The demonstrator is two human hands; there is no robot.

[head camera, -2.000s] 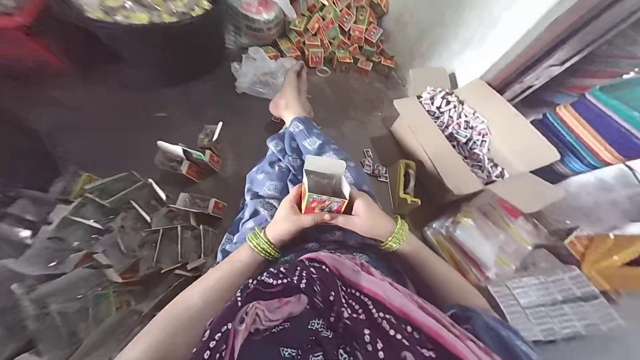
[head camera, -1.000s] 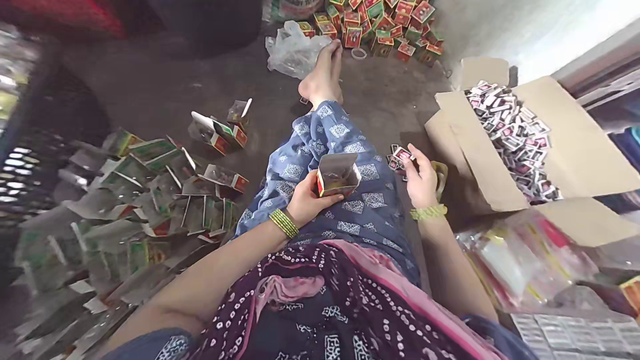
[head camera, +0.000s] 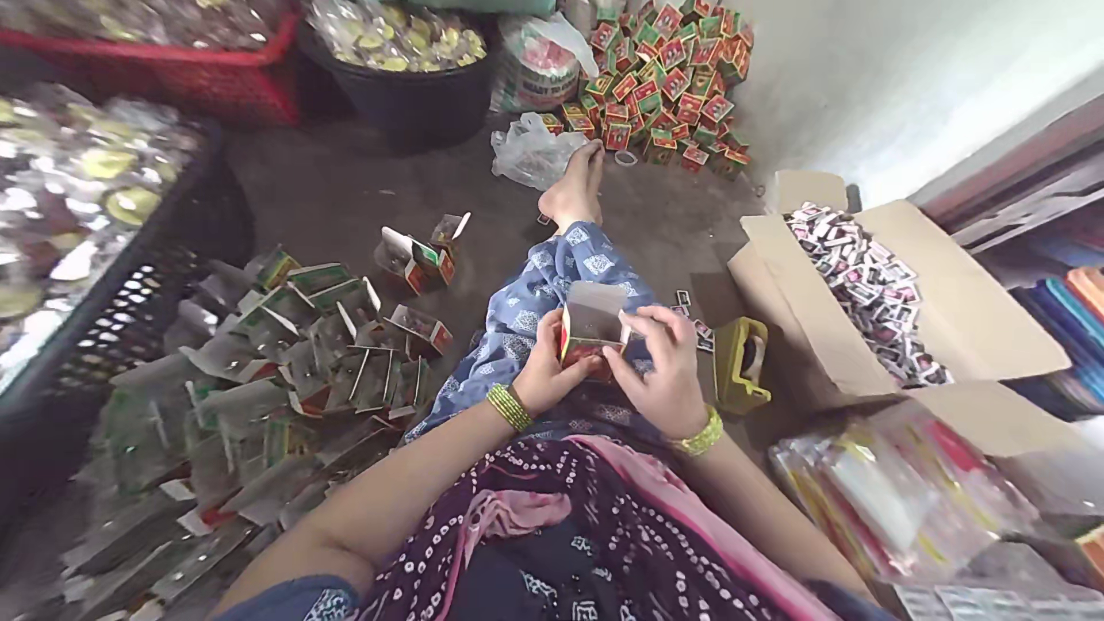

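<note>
A small printed cardboard box (head camera: 592, 323) with its top flap raised stands over my lap. My left hand (head camera: 552, 366) grips its left side and front. My right hand (head camera: 660, 371) is at its right side, thumb and fingers touching the edge; whether it holds anything small is hidden. Several small packets (head camera: 703, 332) lie on the floor beside my right knee, next to a yellow tape dispenser (head camera: 740, 366). A carton (head camera: 798, 319) full of similar packets stands further right. Many open-topped small boxes (head camera: 319, 345) stand on the floor to my left.
Closed boxes (head camera: 673, 69) are heaped beyond my foot, near a crumpled plastic bag (head camera: 535, 153). A black tub (head camera: 414, 103), a red crate (head camera: 198, 78) and a black crate (head camera: 129, 285) hold wrapped items at the left. Plastic packs (head camera: 906, 492) lie at the lower right.
My right hand, which was over the packets on the floor a second ago, has moved left to the box. The box remains in my left hand. The view has shifted.
</note>
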